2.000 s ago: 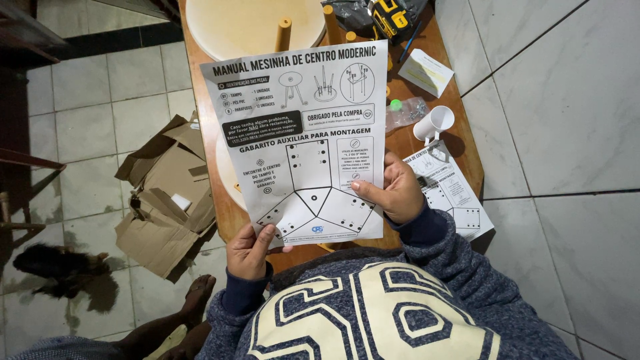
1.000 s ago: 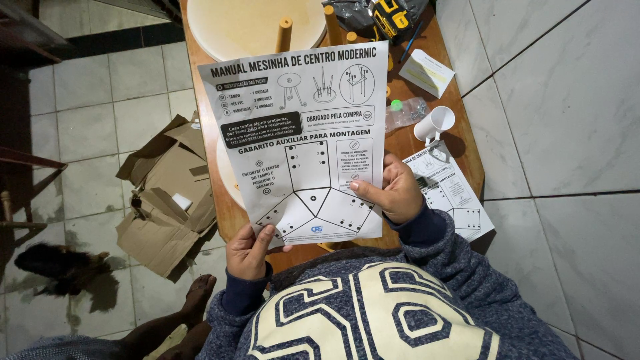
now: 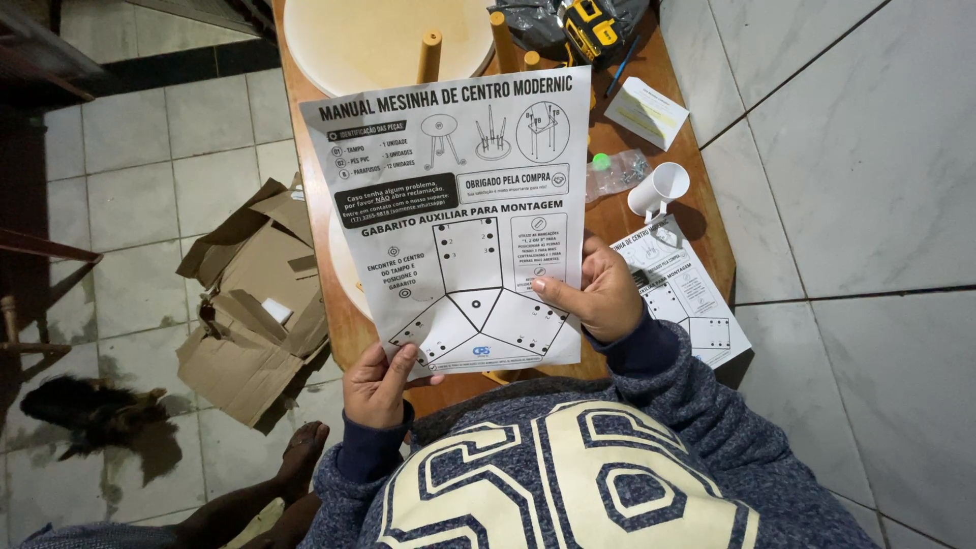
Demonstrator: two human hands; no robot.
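A printed paper assembly manual [image 3: 473, 191] with drawings of a small three-legged table is held up over the wooden table. My left hand [image 3: 385, 381] pinches its lower left corner, and my right hand [image 3: 606, 290] grips its right edge, thumb on the front. Behind the sheet lies a round pale tabletop [image 3: 374, 38], with a wooden-coloured leg [image 3: 429, 57] and others standing near it. Part of a second pale round piece shows left of the sheet. To the right, a similar printed sheet [image 3: 709, 328] lies under a white mug [image 3: 659, 187].
A clear plastic bottle with a green cap [image 3: 614, 171], a small card [image 3: 648, 113], a blue pen [image 3: 623, 65] and a yellow and black power tool [image 3: 591, 30] are on the wooden table [image 3: 705, 206]. Flattened cardboard [image 3: 252, 335], a dark furry animal [image 3: 84, 408] and a person's legs [image 3: 252, 496] are at the left.
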